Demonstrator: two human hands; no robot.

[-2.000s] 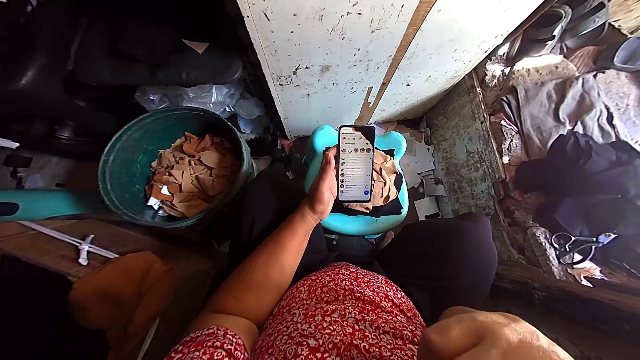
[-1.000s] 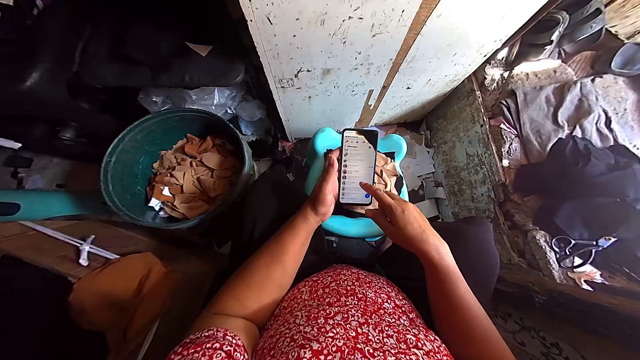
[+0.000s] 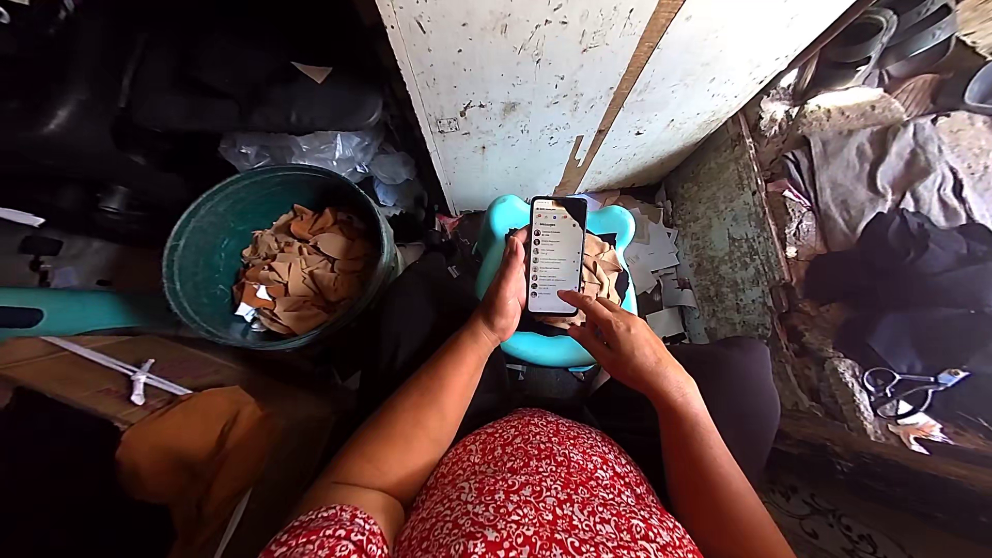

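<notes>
My left hand [image 3: 507, 291] holds a smartphone [image 3: 556, 260] upright by its left side, with a lit screen that shows a list. At the lower part of the screen is my right hand [image 3: 620, 337], index finger extended to the glass and the other fingers loosely bent, holding nothing. Beneath the phone, between my knees, sits a turquoise plastic basin or seat [image 3: 549, 350] with tan leather-like scraps [image 3: 603, 271] on it. To the left, a green plastic bucket [image 3: 180, 256] contains many brown and tan scraps [image 3: 310, 267].
A worn white board [image 3: 527, 85] stands ahead. On the right ledge lie scissors [image 3: 903, 387], dark cloth [image 3: 907, 271] and a grey cloth [image 3: 891, 167]. At left are a strapped cardboard box [image 3: 85, 372], brown material [image 3: 194, 442] and clear plastic bags [image 3: 310, 151]. Paper pieces [image 3: 651, 248] lie beside the basin.
My right hand has come up from the lower right to the phone's screen since two seconds ago. The left hand keeps its hold on the phone.
</notes>
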